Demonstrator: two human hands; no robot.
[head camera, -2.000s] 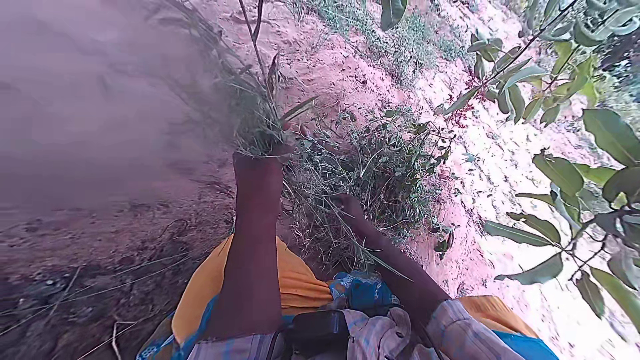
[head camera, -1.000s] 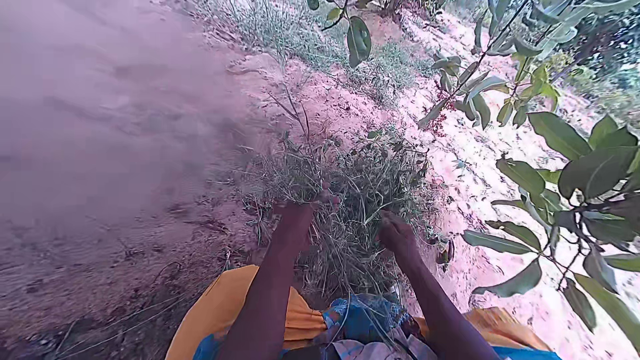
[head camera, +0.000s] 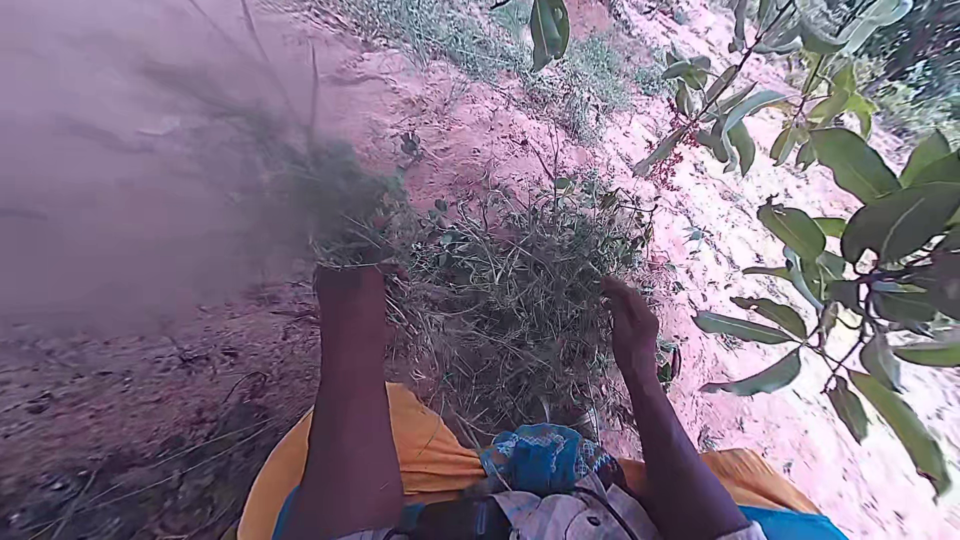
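Observation:
A heap of cut grass and leafy weeds lies on the soil just ahead of my lap. My left hand is at the heap's left side, largely hidden behind a blurred tuft of weeds; its fingers do not show well enough to tell the grip. My right hand rests against the right edge of the heap, fingers bent slightly toward it, with no clear hold on anything.
A branch with broad green leaves hangs at the right. Low grass grows on the reddish soil ahead. A large blur covers the upper left. Orange and blue cloth covers my lap.
Two seconds ago my right hand was in among the weeds; now it is at the heap's right edge. My left hand has moved left from the heap's middle since one second ago.

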